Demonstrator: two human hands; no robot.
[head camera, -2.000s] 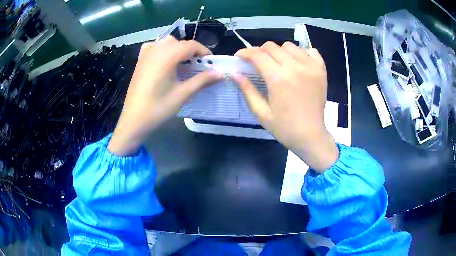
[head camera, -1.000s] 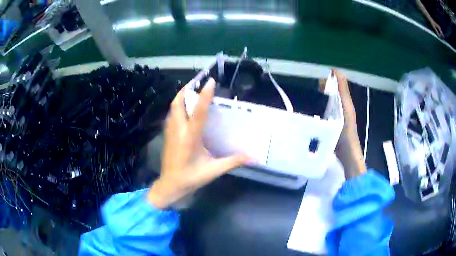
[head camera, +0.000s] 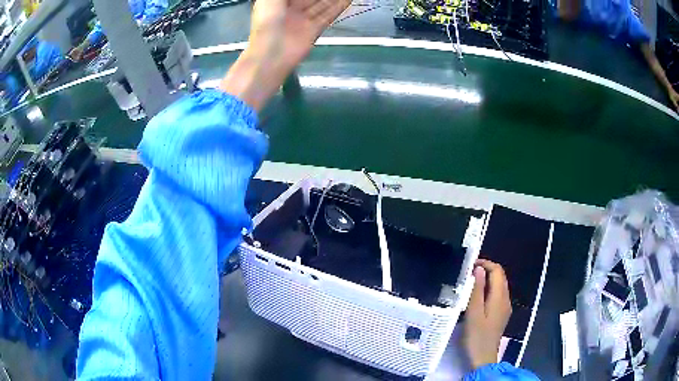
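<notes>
The white projector housing (head camera: 350, 320) stands open side up on the dark mat in front of me, its grille side facing me. Inside at its left is a round black lens unit (head camera: 339, 218). A narrow white flat cable (head camera: 383, 238) rises from the housing. My right hand (head camera: 488, 309) is at the housing's right end, fingertips touching its edge. My left hand (head camera: 294, 28) is raised at the top edge, over the conveyor, fingers apart and partly cut off; nothing shows in it.
A clear parts bag (head camera: 633, 290) lies at the right, with a white strip (head camera: 569, 344) beside it. Tangled black cables (head camera: 67, 245) lie at the left. The green conveyor (head camera: 447, 134) runs beyond the pale rail. People in blue sleeves (head camera: 607, 18) show across it.
The housing has been set down with its open top visible. My left hand has let go of it and moved up and away over the conveyor. My right hand stays at its right end. The view has shifted.
</notes>
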